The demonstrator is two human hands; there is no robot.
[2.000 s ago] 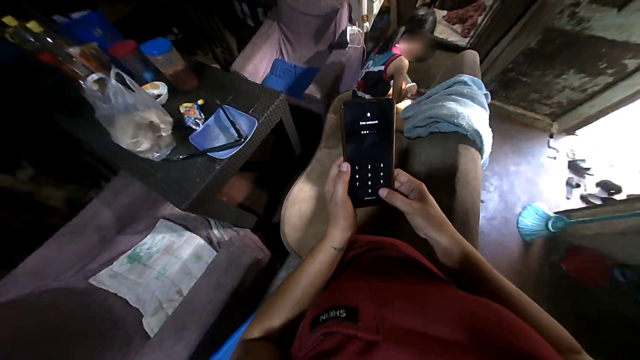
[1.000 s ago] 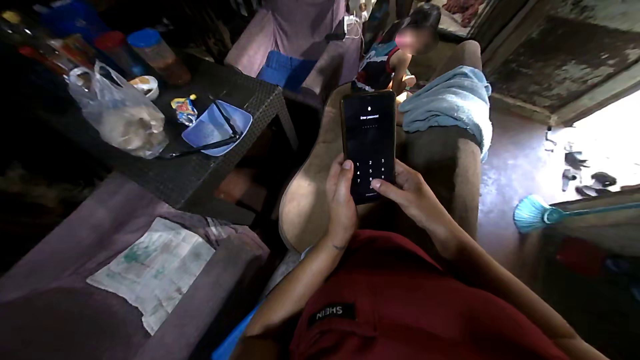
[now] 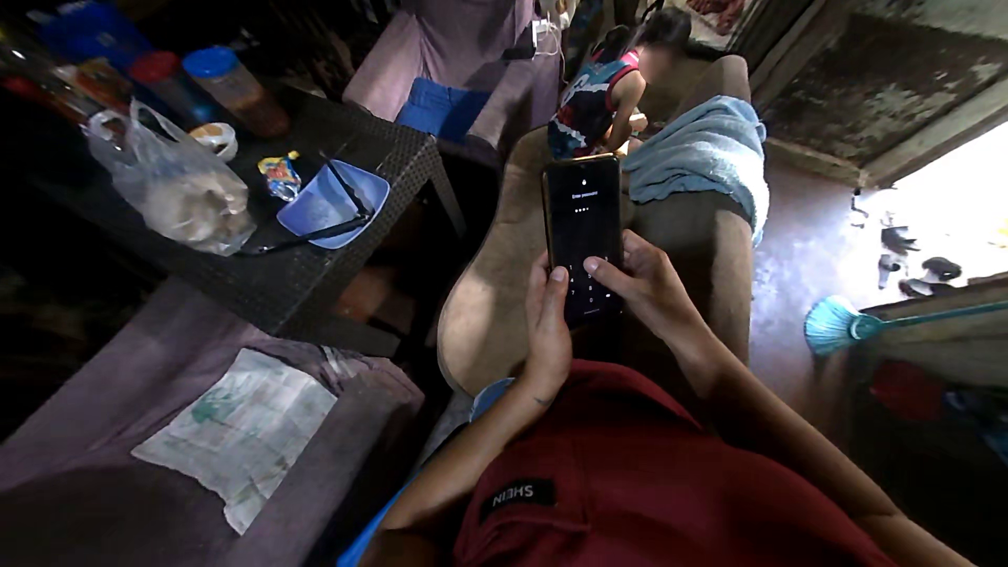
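Observation:
A smartphone (image 3: 583, 228) stands upright between both hands, its dark screen showing a lock symbol, a row of dots and a number pad. My left hand (image 3: 549, 319) grips its lower left edge, the thumb along the side. Around the lower right side is my right hand (image 3: 650, 283), its thumb over the number keys and hiding some of them. Beyond the phone, a light blue towel (image 3: 697, 153) hangs over the brown sofa's arm.
A person (image 3: 602, 98) sits at the sofa's far end. On the left, a dark woven table (image 3: 307, 276) holds a plastic bag (image 3: 185, 197), a blue bowl (image 3: 335, 201) and lidded containers. A cloth (image 3: 240, 433) lies on an armchair. A teal broom (image 3: 839, 324) and footwear are at right.
My right thumb has moved up from the lower keys to the upper part of the number pad. Both hands have kept hold of the phone.

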